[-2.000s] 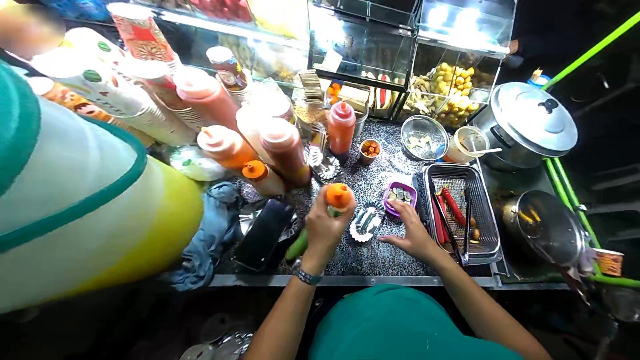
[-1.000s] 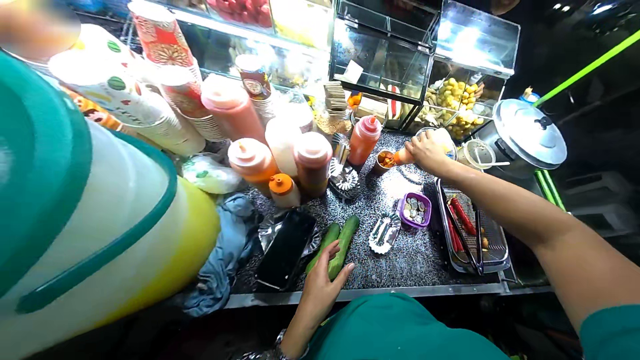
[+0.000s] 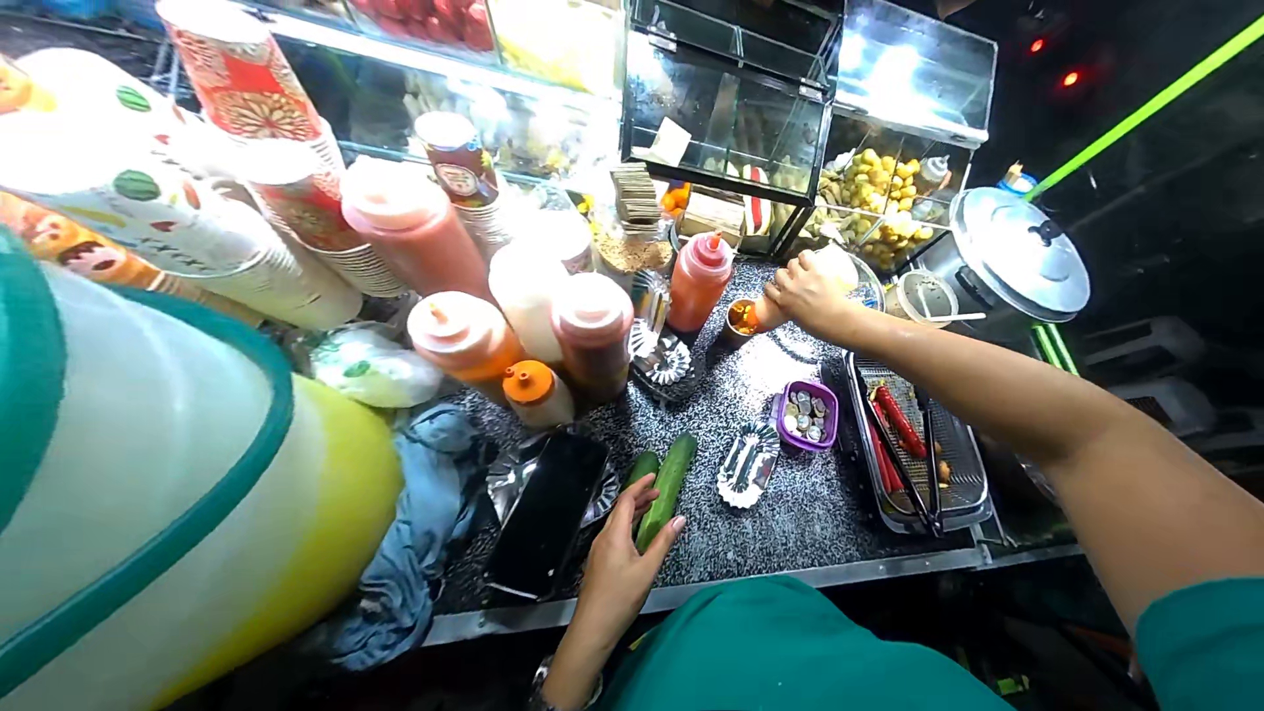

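My left hand (image 3: 624, 555) lies with thumb and fingers apart against two green cucumbers (image 3: 668, 489) on the speckled counter. Farther right, my right hand (image 3: 812, 294) grips a tilted squeeze bottle (image 3: 768, 314), its orange tip end at the mouth of a small cup (image 3: 741, 318) with orange-brown contents. The hand hides much of the bottle. A red squeeze bottle (image 3: 701, 281) stands left of the cup. Between the hands are a foil tray (image 3: 748, 466) and a purple container of coins (image 3: 808, 416). A black phone (image 3: 548, 518) lies left of the cucumbers.
Sauce bottles (image 3: 592, 331) and stacked paper cups (image 3: 286, 193) crowd the back left, behind a large drink container (image 3: 188, 474). A wire-mesh tray (image 3: 963, 464) holds red sausages and black tongs at right. Glass cases (image 3: 726, 118) and a lidded steel pot (image 3: 1022, 257) stand behind.
The orange-tipped bottle was upright in my left hand; my right hand has it at the cup now. My left hand has moved down to the cucumbers. My right hand has left the coin container.
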